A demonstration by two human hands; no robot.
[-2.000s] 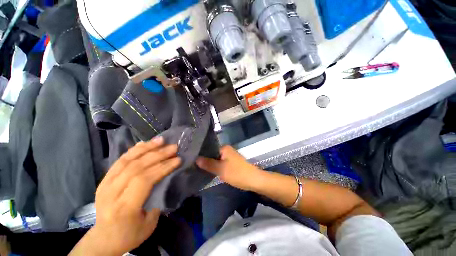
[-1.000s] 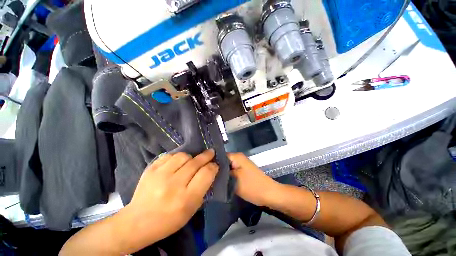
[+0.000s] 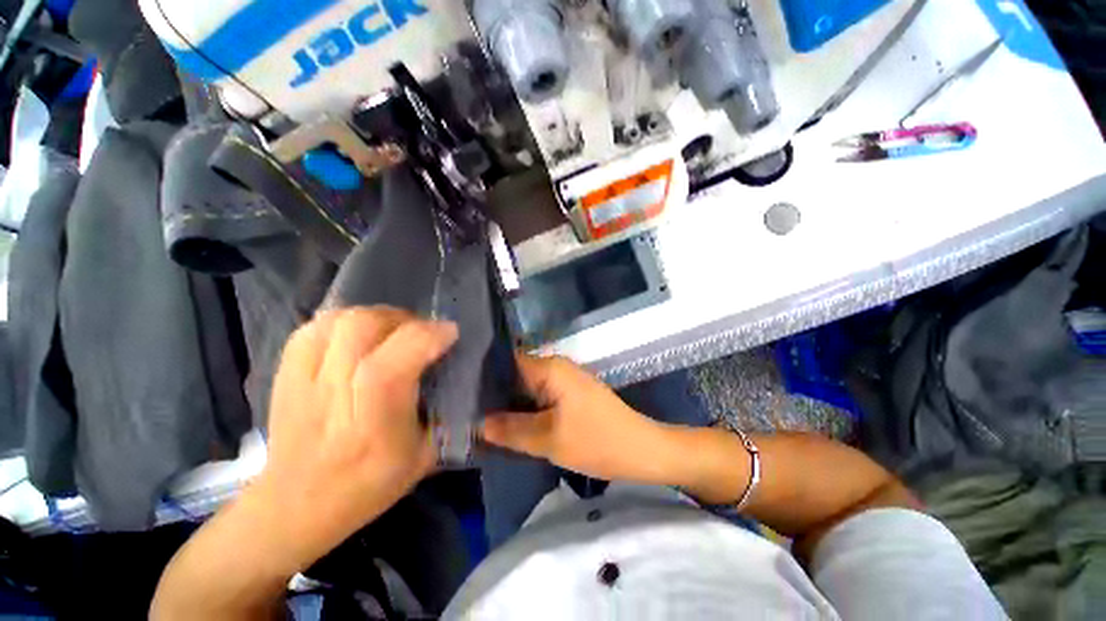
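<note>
The dark grey garment piece runs from the presser foot area of the JACK overlock machine down towards me. A pale stitch line shows along it. My left hand grips the cloth at its left side, fingers bent, partly hiding it. My right hand holds the cloth's right lower edge between thumb and fingers; some fingertips are hidden by the cloth. A folded part of the garment with a yellow thread line lies left of the needle area, near the blue finger guard.
A dark grey garment pile lies left of the machine, with more dark cloth at lower right. Thread snips and a round metal disc lie on the tabletop at right. A dark rectangular panel sits by the cloth.
The view has shifted, so the machine sits higher and further left. My left hand, flat on the cloth two seconds ago, now has bent fingers gripping it. The cloth near the hands has changed its folds.
</note>
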